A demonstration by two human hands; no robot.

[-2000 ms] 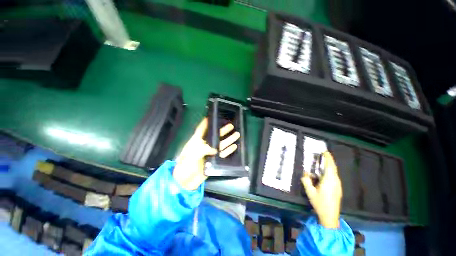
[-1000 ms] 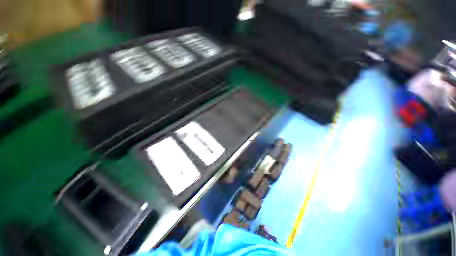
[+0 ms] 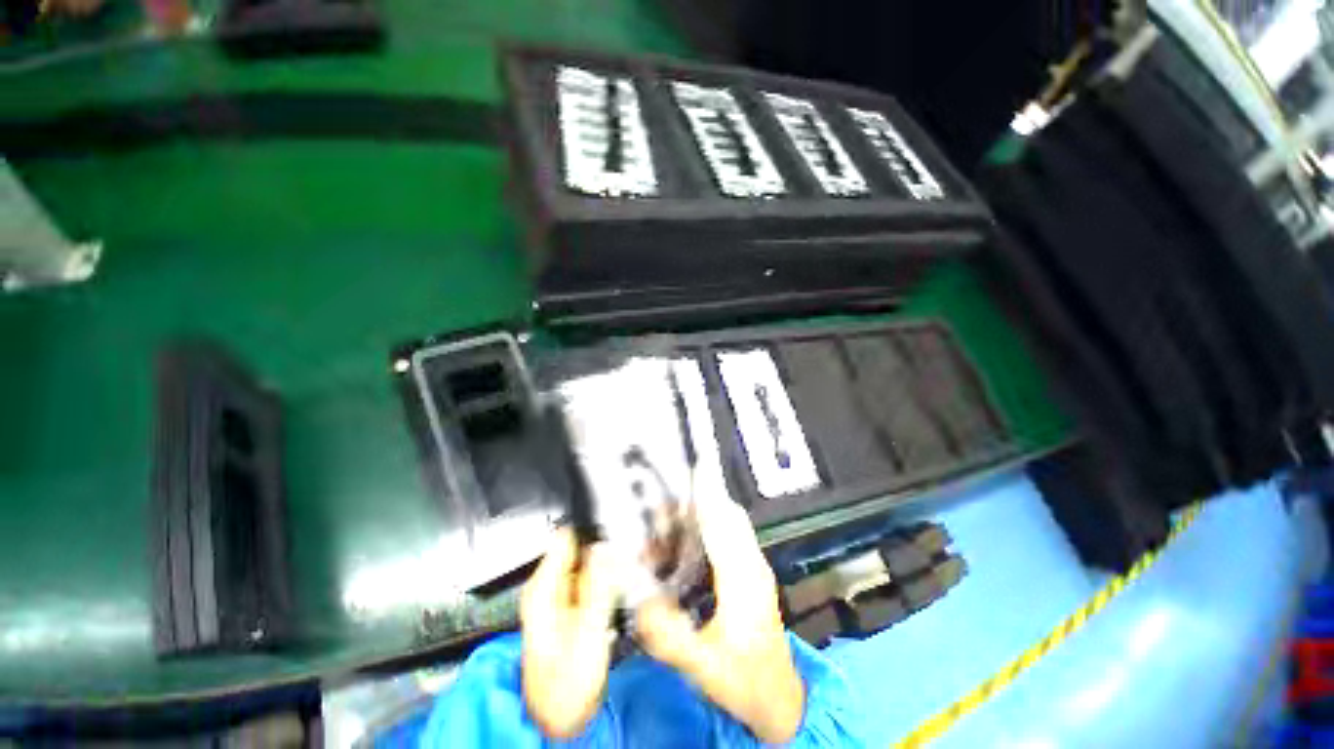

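Both my hands are low in the centre. My left hand (image 3: 568, 629) and my right hand (image 3: 727, 622) hold a backed part (image 3: 626, 432) between them, its bright white-silver face up. The part is blurred, with dark marks near its lower end. The black nest fixture (image 3: 476, 424) with a grey rim lies just left of it, partly covered. The foam tray (image 3: 863, 403) lies to the right with white-faced parts in its left pockets; the held part hides some of its left end.
A stack of trays with white-faced parts on top (image 3: 732, 220) stands behind. Stacked panels (image 3: 220, 498) lie at the left. A tall black tray pile (image 3: 1156, 278) is at the right. Brown-black blocks (image 3: 878, 585) sit on the blue floor (image 3: 1083, 615).
One second ago the view was turned further right and no hands showed. Now it has swung back, and both hands show holding a white-faced part beside the fixture.
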